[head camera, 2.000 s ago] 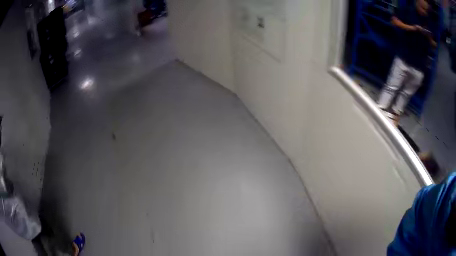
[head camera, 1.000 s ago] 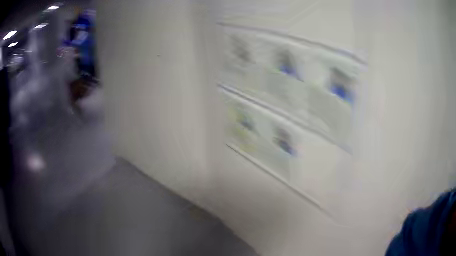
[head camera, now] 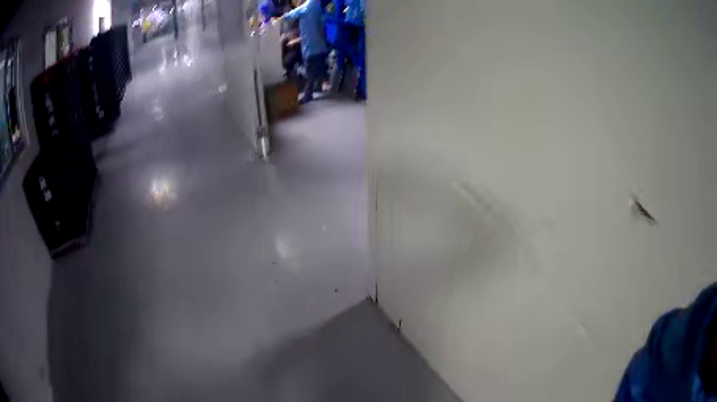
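Note:
Neither of my hands is in the picture. Only a blue sleeve of mine shows at the lower right edge, cut off by the frame. Nearest in front of me on the right is a pale wall with a small dark mark on it. It ends in a vertical corner beside an opening. The grey corridor floor runs ahead and to the left.
Black stacked totes with white labels stand along the left wall. A brown box stands beyond the corner, by a pale partition. People in blue clothing are at the top centre. Lights reflect on the floor.
The view has moved forward along the corridor. The wall with posted sheets has left view, and the wall corner, black totes and people in blue now show more clearly.

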